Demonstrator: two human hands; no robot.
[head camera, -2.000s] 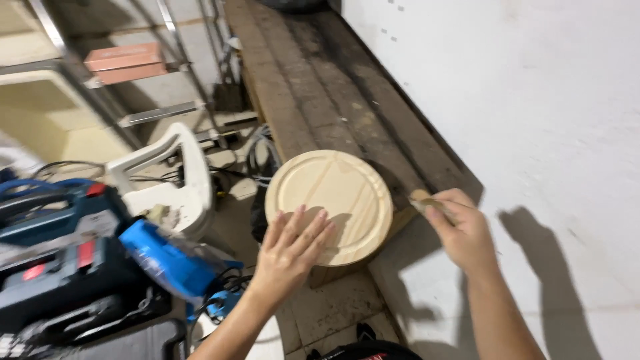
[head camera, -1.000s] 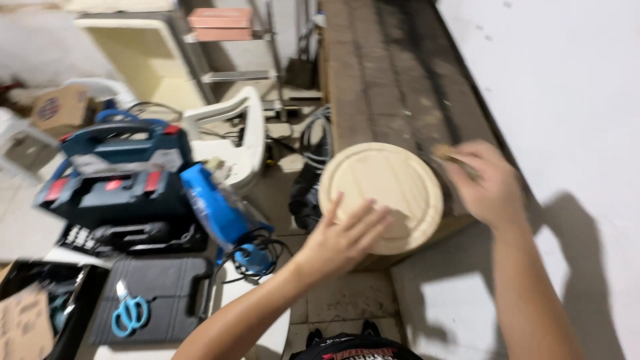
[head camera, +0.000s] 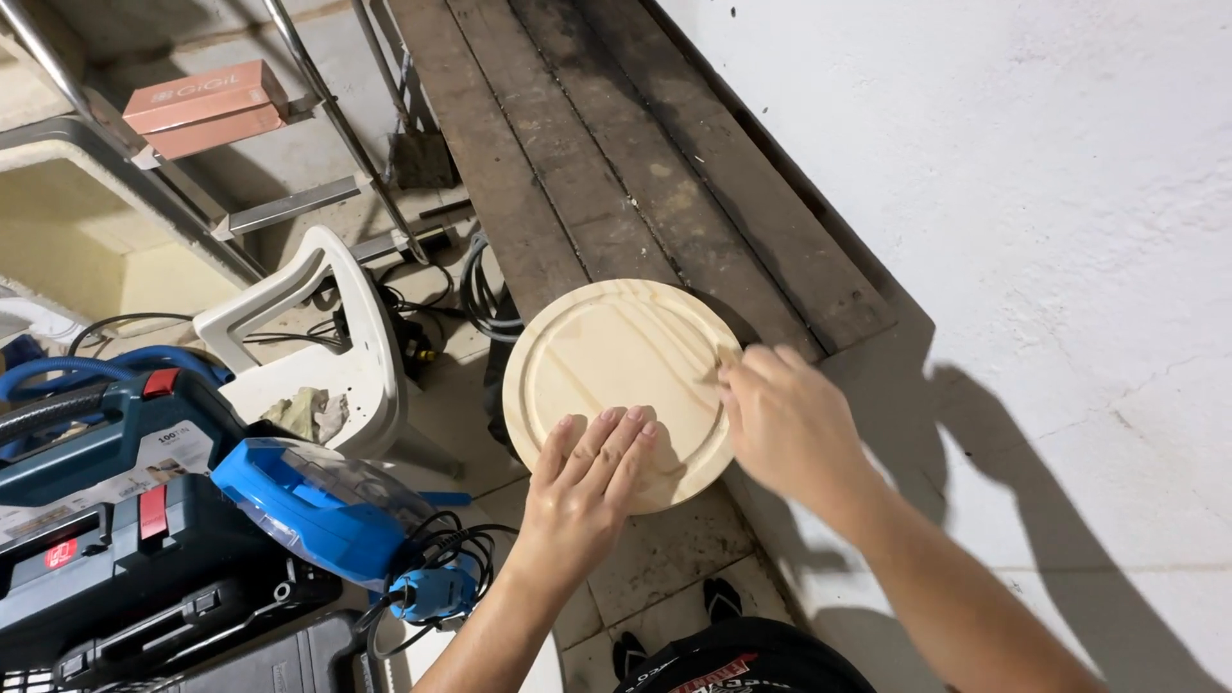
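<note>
A round pale wooden board (head camera: 616, 356) with a groove near its rim lies at the near end of a dark plank bench (head camera: 616, 173). My left hand (head camera: 587, 472) rests on the board's near part, fingers spread and pressing nothing else. My right hand (head camera: 789, 414) is closed at the board's right rim, around a small light-brown piece (head camera: 726, 358) whose tip touches or nearly touches the groove. Most of that piece is hidden in my fingers, so its kind cannot be told.
A white plastic chair (head camera: 371, 337) with a crumpled cloth (head camera: 308, 414), dark tool cases (head camera: 164, 549) and a blue corded tool (head camera: 433, 592) are at left. Behind stands a metal ladder (head camera: 294, 207) holding a pink box (head camera: 207, 108). A white wall (head camera: 1011, 192) borders the bench at right.
My right hand has come from beside the board to its right rim, with the small piece still in its fingers. My left hand stays on the board. The view has shifted.
</note>
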